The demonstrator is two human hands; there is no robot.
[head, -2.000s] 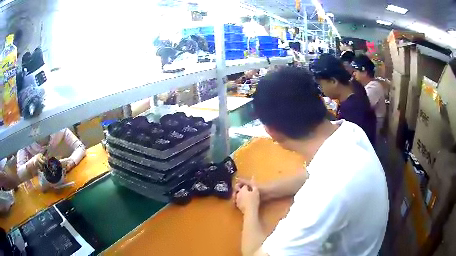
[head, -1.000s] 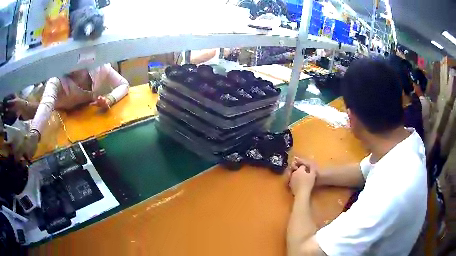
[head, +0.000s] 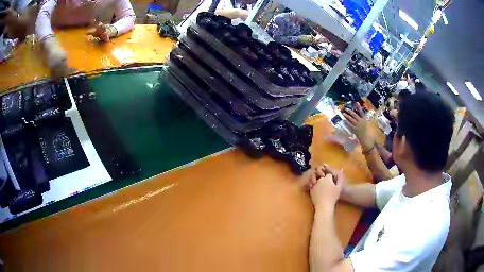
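Observation:
Neither of my hands is in the picture. Nearest in front of me is the orange-brown bench (head: 212, 212). Black ball units (head: 281, 146) lie in a group on the bench at the foot of a tall stack of dark trays (head: 233, 79). The top tray holds several black units. Printed black panels (head: 61, 146) lie on a white backing sheet (head: 98, 167) at the left. A small black part (head: 25, 201) lies at the near edge of the sheet.
A person in a white shirt (head: 408, 220) sits at the right, hands clasped on the bench. Another person's hand (head: 361, 125) is raised beyond. A person in pink sleeves (head: 124, 18) is across the green strip (head: 138, 117). A grey shelf post (head: 339, 69) stands behind the trays.
The view has swung left and down and now tilts. The trays and panels show larger, and more near bench shows. Another person's raised hand has come into view beyond the white-shirted person.

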